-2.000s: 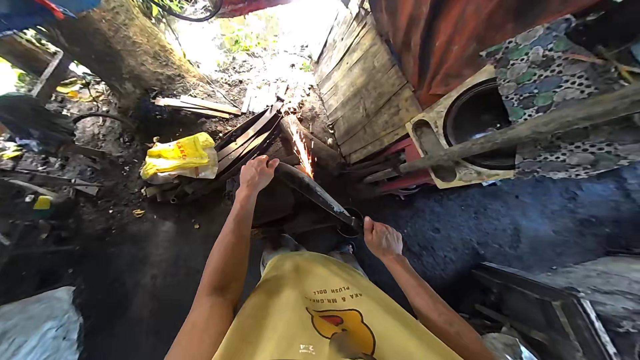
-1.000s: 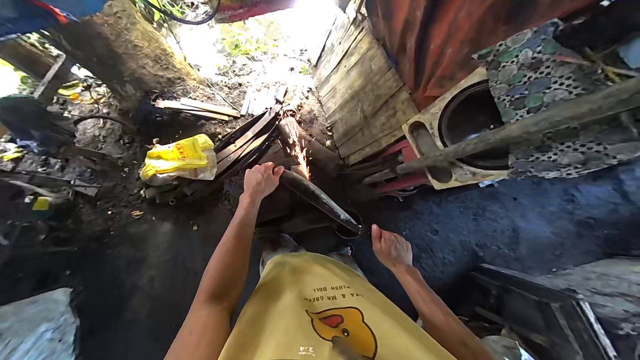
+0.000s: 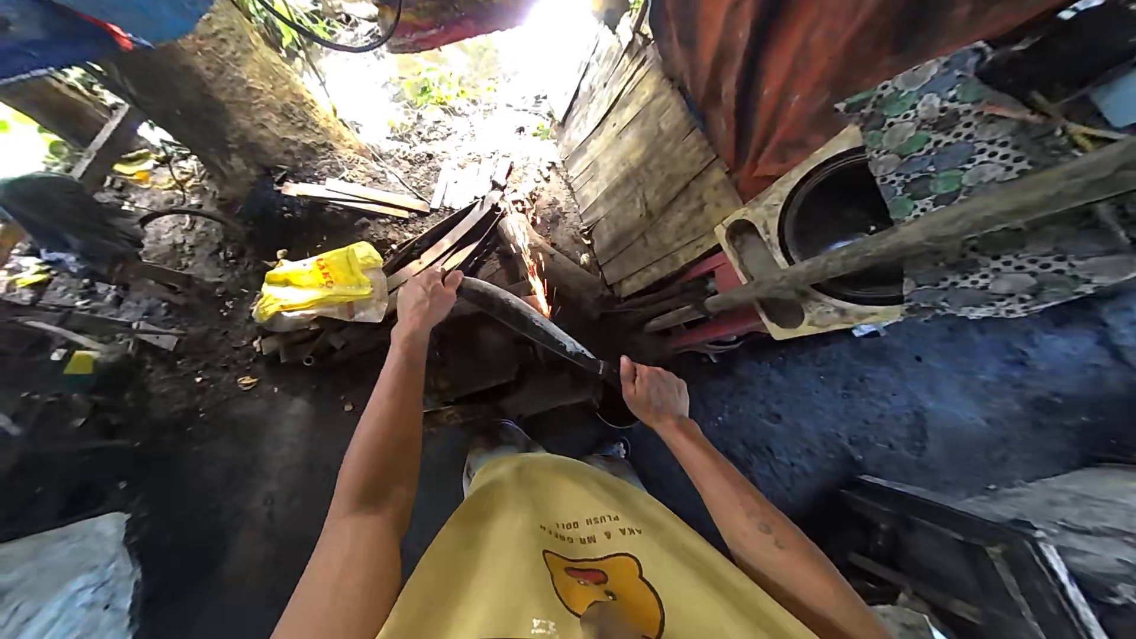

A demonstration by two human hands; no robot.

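A long curved metal blade [image 3: 532,327] lies slantwise in front of me, from upper left to lower right. My left hand [image 3: 428,300] is closed around its upper left end. At the other end, my right hand [image 3: 654,390] is curled by the blade's narrow tip or tang, its fingers largely hidden from view. Orange sparks [image 3: 536,271] fly from behind the blade's middle toward the bright ground beyond. What the blade rubs against is dark and hidden beneath it. Under my right hand shows part of a dark round rim [image 3: 614,417].
A yellow plastic sack [image 3: 324,282] lies on scrap wood at the left. Wood strips [image 3: 461,232] and a plank panel [image 3: 643,160] stand beyond. At the right, a pole [image 3: 941,232] crosses a speaker box [image 3: 768,324]. A dark frame [image 3: 958,550] sits lower right, a tree trunk [image 3: 240,98] upper left.
My right hand was at the blade's lower end, came a little away from it one second ago, and is now back at that end. My left hand keeps its hold while sparks continue.
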